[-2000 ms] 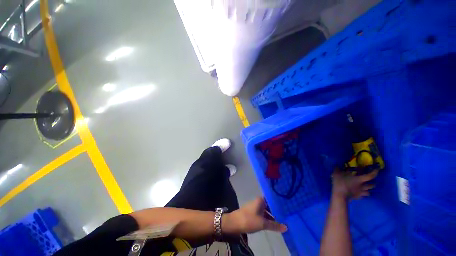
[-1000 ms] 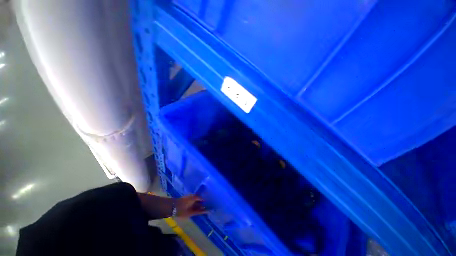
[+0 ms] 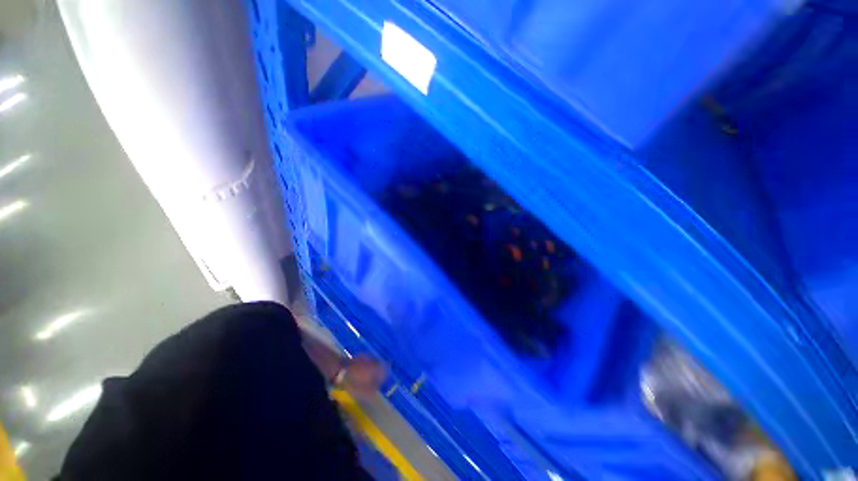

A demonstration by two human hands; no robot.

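A large open blue bin point(image 3: 376, 244) sits on a shelf of the blue rack, tilted in the picture. Dark items point(image 3: 489, 254) with small orange bits lie in it, too blurred to name. My left hand point(image 3: 362, 374), at the end of a black sleeve, is small and blurred in front of the rack, below the bin's front wall. I cannot tell if it touches anything or how its fingers are set. My right hand is not in view.
The blue rack beam point(image 3: 527, 169) with a white label point(image 3: 408, 58) crosses above the bin. Another blue bin point(image 3: 621, 56) is higher up. A crinkled clear bag point(image 3: 691, 395) shows at lower right. A white rounded cover point(image 3: 179, 122) stands left, beside grey floor point(image 3: 56, 244).
Earlier, my right hand was at a yellow tool in a blue bin; that bin and hand have left view. Since one second ago, the rack bin has shifted up in view and the bag has appeared.
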